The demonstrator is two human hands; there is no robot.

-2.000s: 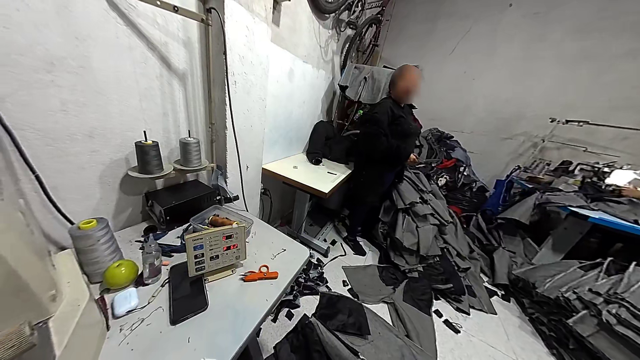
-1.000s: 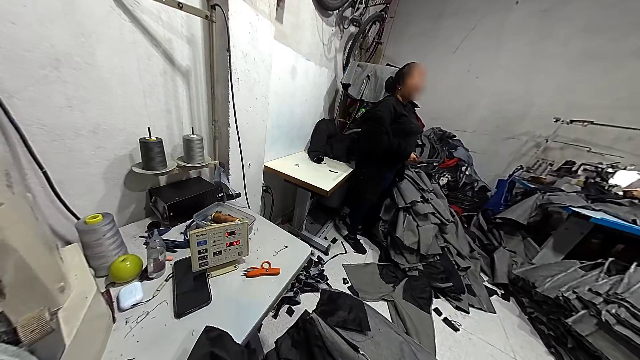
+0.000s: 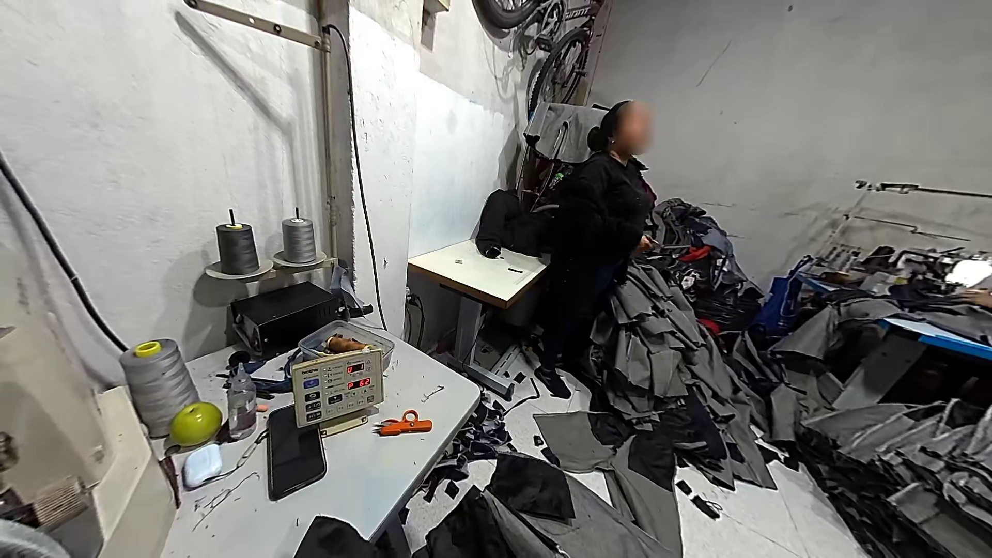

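Neither of my hands shows in the head view. Part of a sewing machine (image 3: 116, 465) fills the lower left edge. On the white table (image 3: 403, 387) beside it lie a black smartphone (image 3: 296, 453), orange thread snips (image 3: 404, 425) and a white earbud case (image 3: 203, 465). A Brother control panel (image 3: 339, 387) with lit red digits stands behind the phone. A green apple (image 3: 196, 424) rests by a large grey thread cone (image 3: 159, 387) and a small clear bottle (image 3: 242, 403). Black and grey fabric (image 3: 535, 504) hangs past the table's near edge.
A person (image 3: 601, 225) in dark clothes stands beside a second table (image 3: 480, 267). Piles of grey and black cut fabric (image 3: 659, 333) cover much of the floor, with scraps (image 3: 473, 434) under the table. Two thread cones (image 3: 237, 248) stand on a wall-side holder. Bicycles hang above.
Black fabric has come into view at the near edge of the table since two seconds ago. The person by the second table has turned the head to the right.
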